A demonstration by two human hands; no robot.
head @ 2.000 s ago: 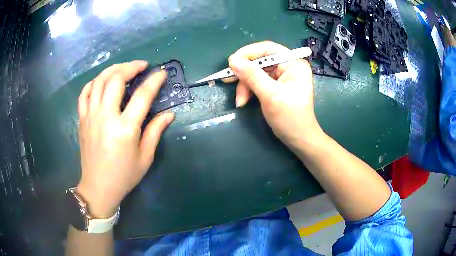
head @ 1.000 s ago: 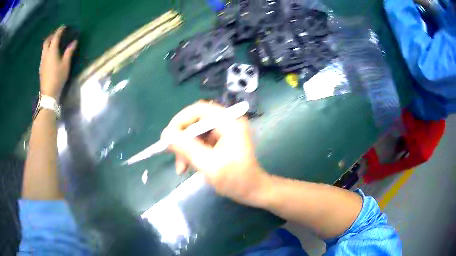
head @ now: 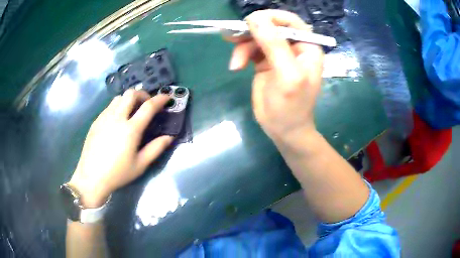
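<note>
My left hand [head: 118,138] lies over a dark bracket with a silver lens plate [head: 179,99], its fingers on the part on the mat; whether it grips it or only presses is hard to tell. Another black bracket plate [head: 146,71] with round holes lies just beyond my left fingers. My right hand [head: 285,75] holds silver tweezers [head: 307,37] above the mat. The two tips are apart, point left, and nothing shows between them.
A black bracket pile [head: 323,11] is at the top right, partly behind my right hand. Shiny clear film [head: 376,65] lies right of it. Long pale strips [head: 118,22] are at the upper left. A blue sleeve [head: 439,60] and a red object [head: 428,146] are at the right.
My left hand has come back from the far left onto the silver-lens bracket. My right hand has moved up and right with the tweezers, whose tips now show apart. The camera view has shifted.
</note>
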